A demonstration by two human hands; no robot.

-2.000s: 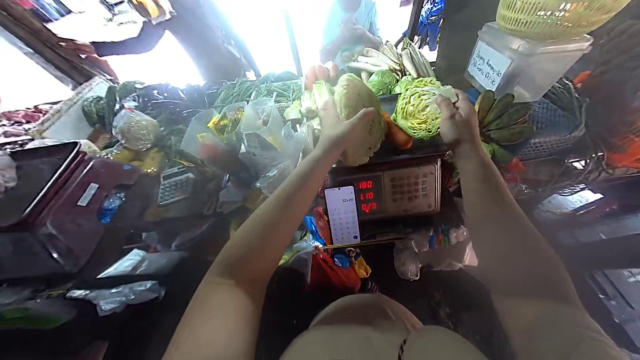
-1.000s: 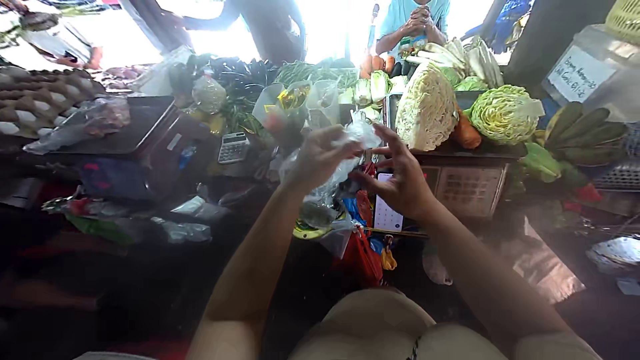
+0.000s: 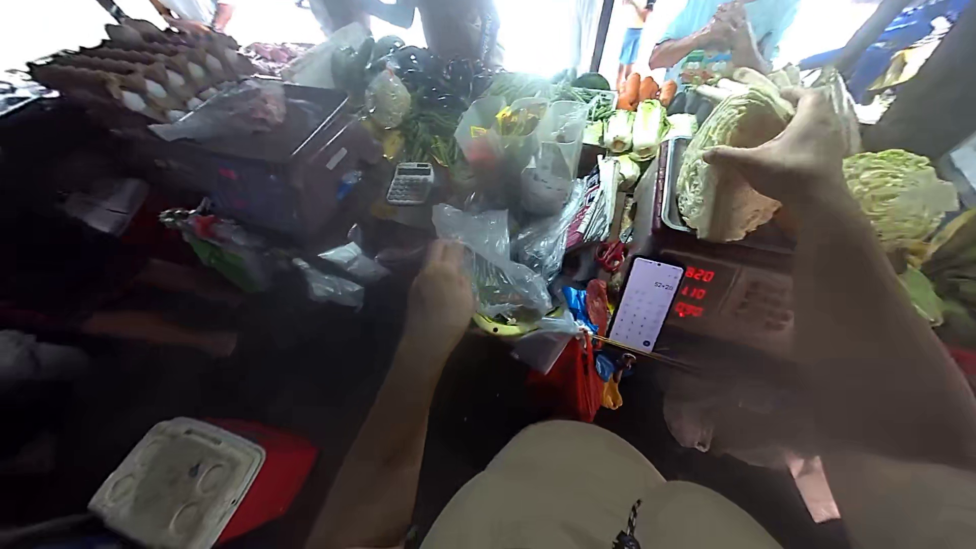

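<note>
My right hand grips a large cut cabbage from its right side, over the tray of a digital scale with red digits. A second pale green cabbage lies to the right of that hand. My left hand is on the edge of a clear plastic bag, its fingers close together. Against the scale's front leans a smartphone showing a calculator.
Egg trays and a second scale stand at left, with a white calculator nearby. Napa cabbages and carrots lie behind. A red cooler with a whitish lid sits low left. A person stands across the stall.
My hands, together on a clear plastic bag one second ago, are now apart: the right has moved to the large cut cabbage, the left stays with the bag. The view has swung left.
</note>
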